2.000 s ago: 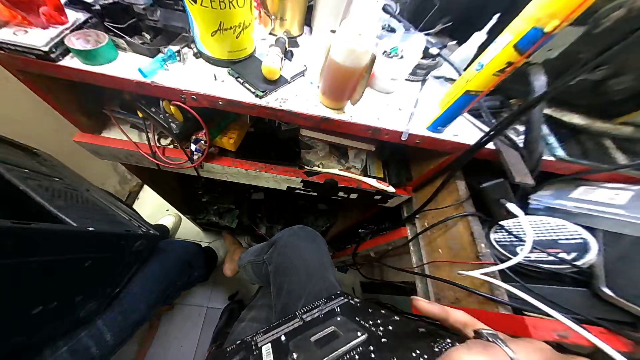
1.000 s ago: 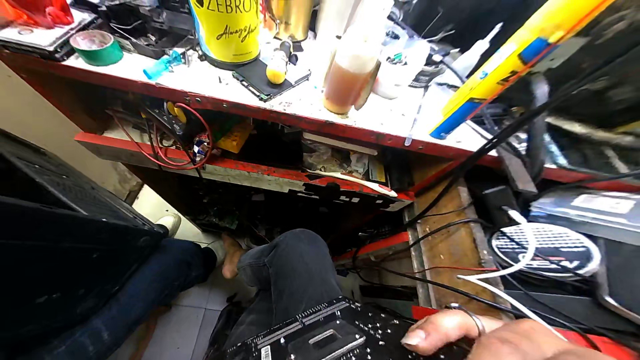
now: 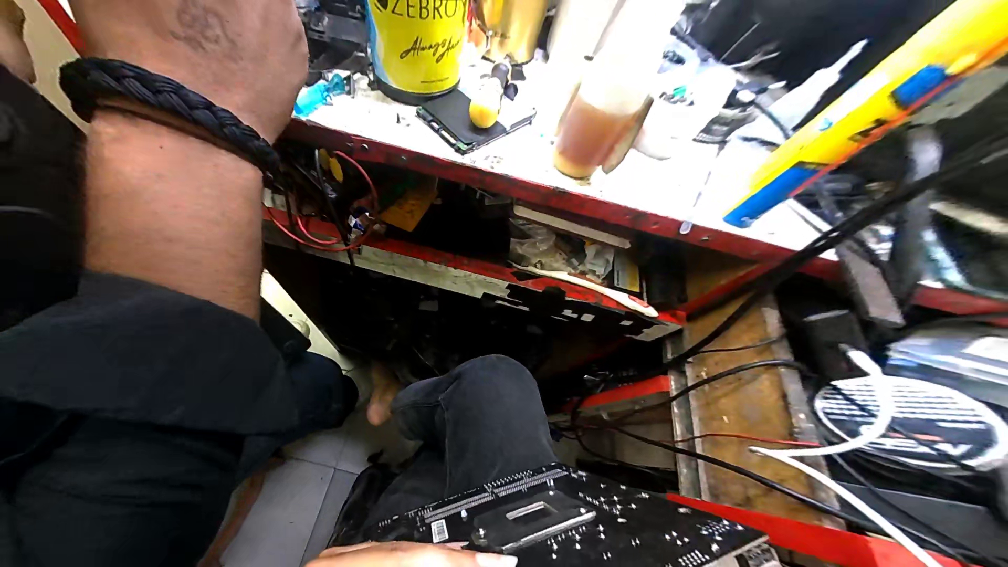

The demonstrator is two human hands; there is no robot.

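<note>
A black motherboard [image 3: 567, 520] lies over my lap at the bottom of the head view, its underside facing up, with a metal socket backplate and a small white label. My left hand [image 3: 413, 554] is at its lower left edge; the fingers show on the board, and the rest of the hand is cut off by the frame. My right hand is out of view. At the left, another person's bare forearm [image 3: 173, 205], wearing a braided black bracelet, reaches up over the bench's left part.
The red-edged bench [image 3: 488, 185] holds a yellow Zebronics container [image 3: 417, 47], a black drive [image 3: 476, 122], a glass of brown drink [image 3: 594, 134] and a yellow-blue stick-like object [image 3: 843, 110]. Below is an open shelf with wires [image 3: 339, 228]. Black cables [image 3: 756, 291] hang at right.
Another person's forearm has come in at the left, covering the tape roll's place. My right hand has left the motherboard's right side and the view; my left hand now shows at the bottom.
</note>
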